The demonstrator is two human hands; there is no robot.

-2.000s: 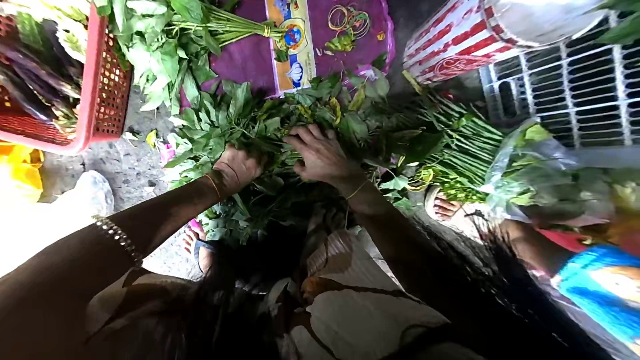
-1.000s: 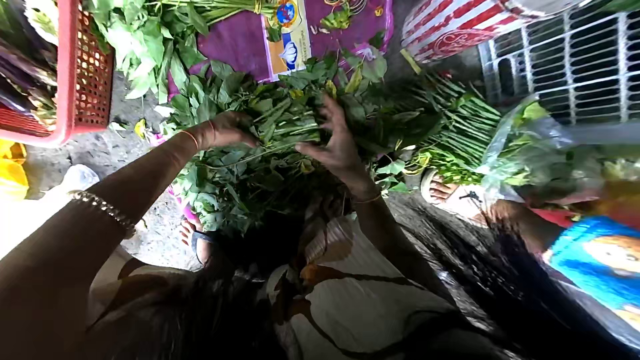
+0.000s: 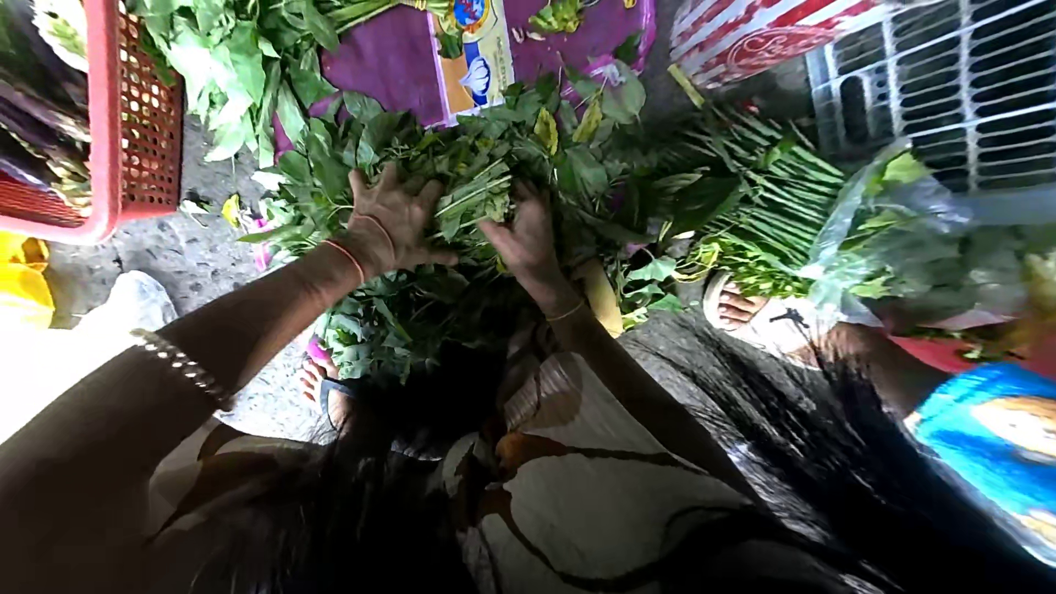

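Note:
A large heap of leafy green stems (image 3: 330, 177) lies in front of me, partly over a purple printed sack (image 3: 379, 62). My left hand (image 3: 392, 219) rests on the heap with its fingers spread, and a red band circles its wrist. Between my hands is a small bunch of cut green stems (image 3: 478, 194). The palm side of my right hand (image 3: 528, 235) faces this bunch from the right; its fingertips are partly hidden among the leaves, so its hold on the stems is unclear.
A red plastic basket (image 3: 103, 124) with eggplants stands at the left. To the right are tied bundles of long green stalks (image 3: 784, 198), a clear plastic bag (image 3: 916, 239) of greens, a red-and-white striped bucket (image 3: 767, 41) and a white crate (image 3: 969, 91). Another person's foot (image 3: 738, 305) is near the bundles.
Two seconds ago both hands were lower in the leaves, backs up. The cut stems now show between them, and my left hand's fingers have spread over the heap.

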